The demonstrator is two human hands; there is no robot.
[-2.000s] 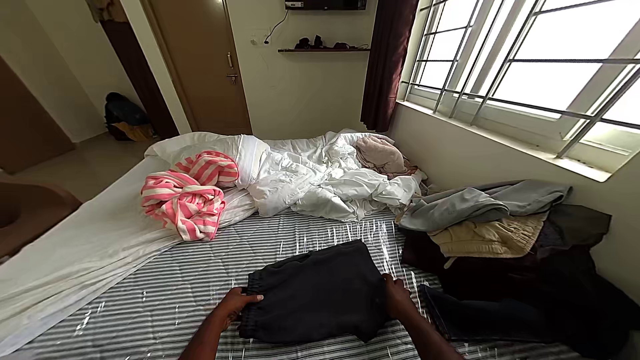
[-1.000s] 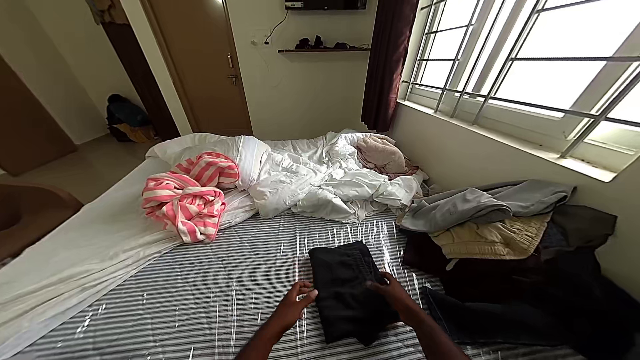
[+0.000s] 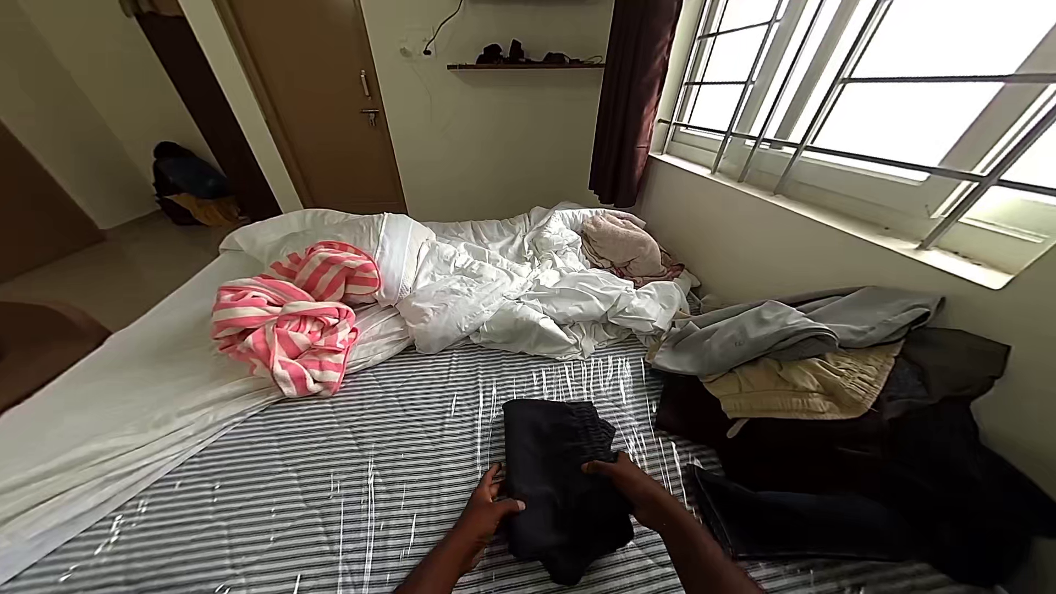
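A black garment with an elastic waistband (image 3: 561,487) lies folded into a narrow bundle on the striped mattress (image 3: 396,462), its gathered band toward the upper right. At its left edge is my left hand (image 3: 487,516), thumb on top of the cloth and fingers along the side. My right hand (image 3: 631,487) grips the right edge, with the thumb over the fabric. The undersides of the cloth and some fingertips are hidden.
Right of the bundle lies a clothes pile: grey garment (image 3: 742,338), beige elastic-waist garment (image 3: 808,384), dark clothes (image 3: 841,511). A pink-striped towel (image 3: 305,330), crumpled white sheets (image 3: 536,289) and a light pink cloth (image 3: 623,246) lie farther back. The barred window (image 3: 825,107) is at right.
The black garment lay wider between my hands two seconds ago; it is now folded narrower. My left hand has moved right, and against the garment's edge since one second ago.
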